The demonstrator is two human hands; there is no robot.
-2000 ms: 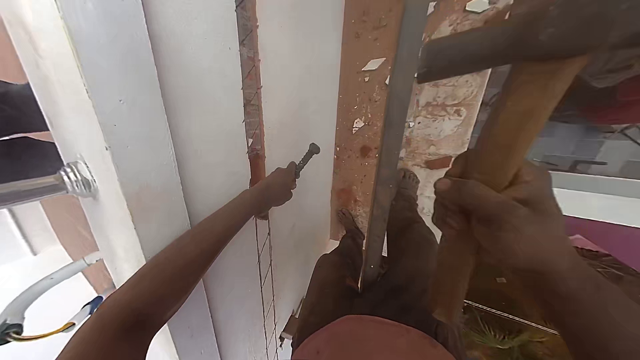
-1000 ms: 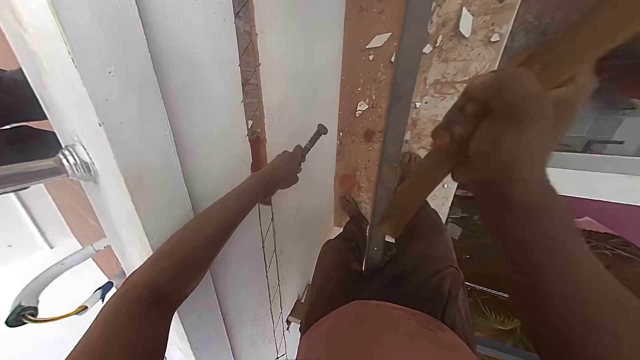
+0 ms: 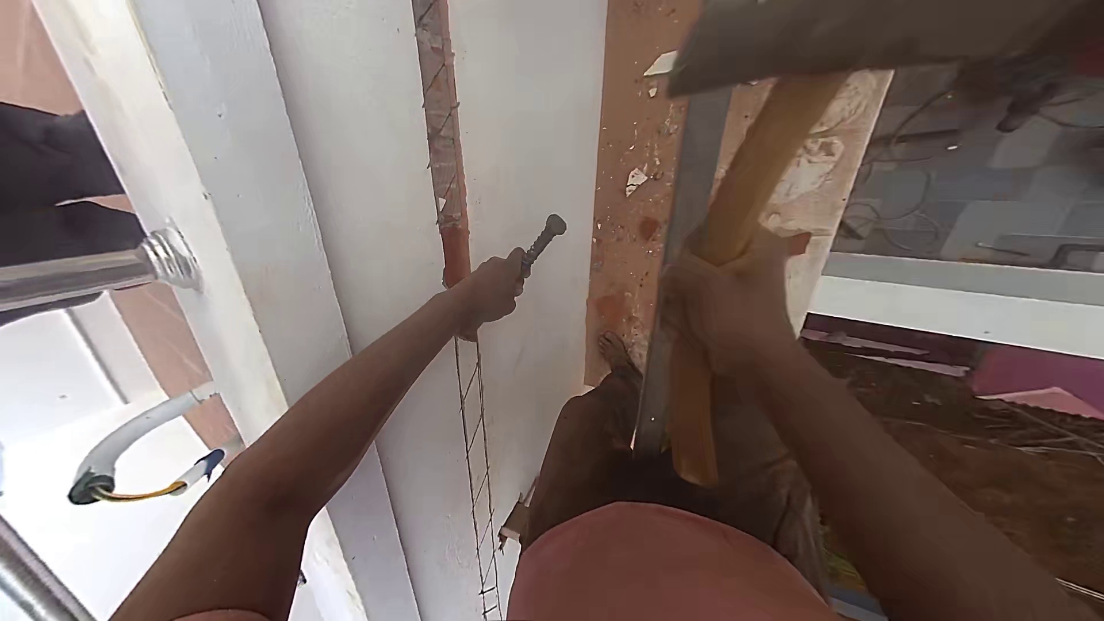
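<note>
My left hand (image 3: pixel 493 289) is closed around a dark ribbed metal chisel (image 3: pixel 542 243), its round head pointing up and away from the white wall. The chisel's tip is hidden by the hand, at the groove (image 3: pixel 448 164) cut in the wall, where red-brown masonry shows. Below the hand, two marked lines with slanted strokes between them (image 3: pixel 476 448) run down the wall. My right hand (image 3: pixel 729 297) grips the wooden handle (image 3: pixel 768 164) of a hammer. Its dark, heavy head (image 3: pixel 828 39) is raised at the upper right, close to the camera and blurred.
A grey metal bar (image 3: pixel 690 190) runs lengthwise beside my legs. Chips lie on the dusty reddish ledge (image 3: pixel 634 129) under my bare foot (image 3: pixel 617 352). On the left are a metal pipe (image 3: pixel 78 278) and a bent conduit with wires (image 3: pixel 129 431). Lower ground (image 3: pixel 940 440) shows beyond the ledge.
The hammer in my right hand was raised two seconds ago, its head was out of view one second ago, and it shows again now. My left hand stays on the chisel at the wall.
</note>
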